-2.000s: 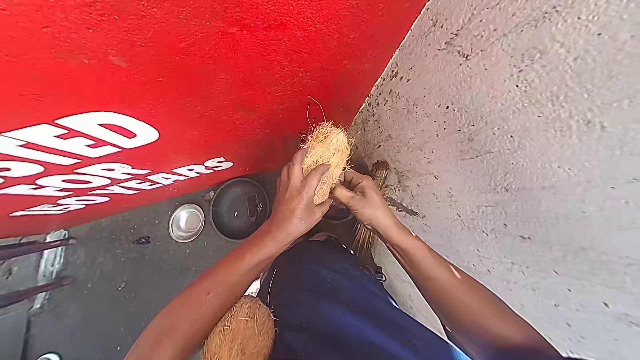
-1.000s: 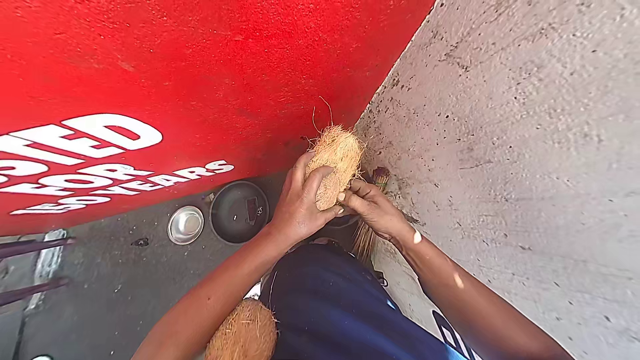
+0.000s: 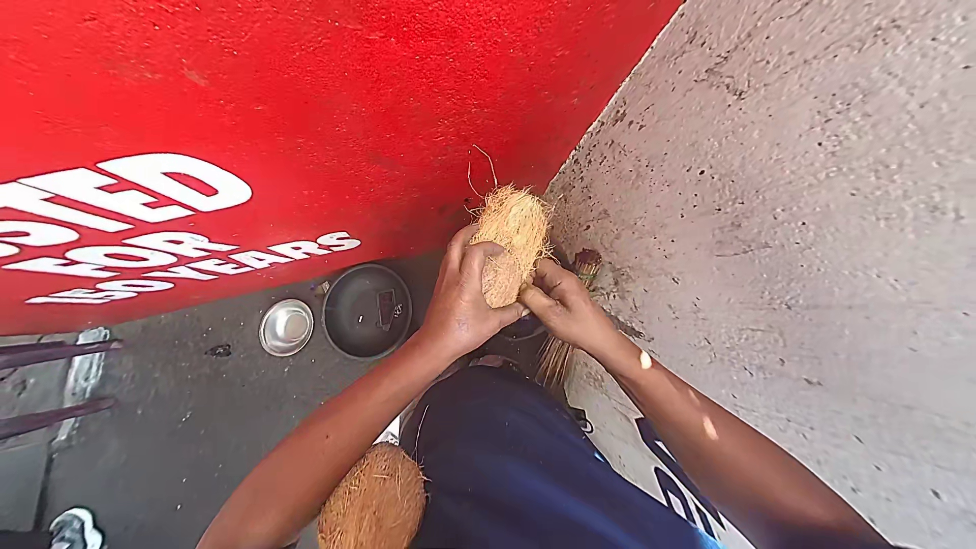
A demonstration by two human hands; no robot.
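A husked, fibrous coconut (image 3: pixel 515 236) is held up near the middle of the view, with loose fibres sticking out at its top. My left hand (image 3: pixel 469 297) grips it from the left and below, thumb across its front. At its lower right side, my right hand (image 3: pixel 564 301) has its bent fingers pinched against the coconut's edge; whether fibre lies between them is hidden. A second fibrous coconut (image 3: pixel 374 503) rests at the bottom, beside my left forearm and the dark blue cloth over my lap.
A red wall (image 3: pixel 305 114) with white lettering meets a rough pale wall (image 3: pixel 801 191) in a corner. On the grey floor stand a steel bowl (image 3: pixel 287 328) and a dark round pan (image 3: pixel 366 313). A stick broom (image 3: pixel 557 354) leans by the pale wall. Dark bars (image 3: pixel 57 418) show at left.
Both hands stay on the same coconut, with only slight shifts of the fingers. A black and white shoe now shows more fully at the lower left.
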